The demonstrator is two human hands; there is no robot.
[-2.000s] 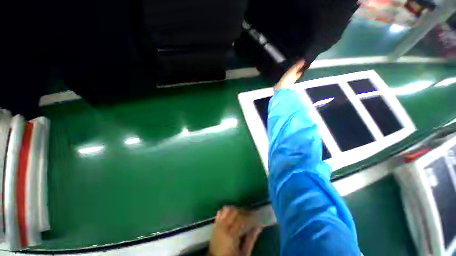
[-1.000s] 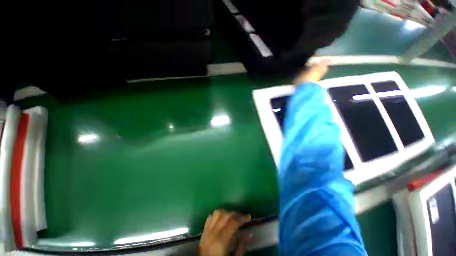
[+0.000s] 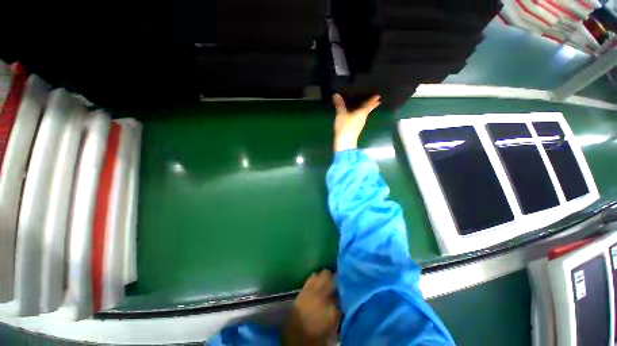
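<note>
A large black stacked mass (image 3: 270, 61) with pale label strips lies across the far side of the green surface. My right hand (image 3: 352, 123) reaches forward to its near lower edge, thumb and a finger spread in a V; other fingers are hard to make out against the black. My left hand (image 3: 316, 307) is low at the near rail, blurred, fingers bent, partly covered by my right sleeve. A white foam tray (image 3: 443, 219) with three glossy black panels (image 3: 467, 179) lies to the right of my right arm, not touched.
White and red foam trays (image 3: 81, 203) stand in a row at the left end of the green belt (image 3: 223, 223). Another tray stack with a labelled panel (image 3: 590, 297) is at lower right. Pale rails (image 3: 473, 274) run along both belt edges. More trays (image 3: 548, 20) show at upper right.
My right hand has shifted left along the black mass, off the white tray, whose left panel now shows fully. More of the left tray row has come into view.
</note>
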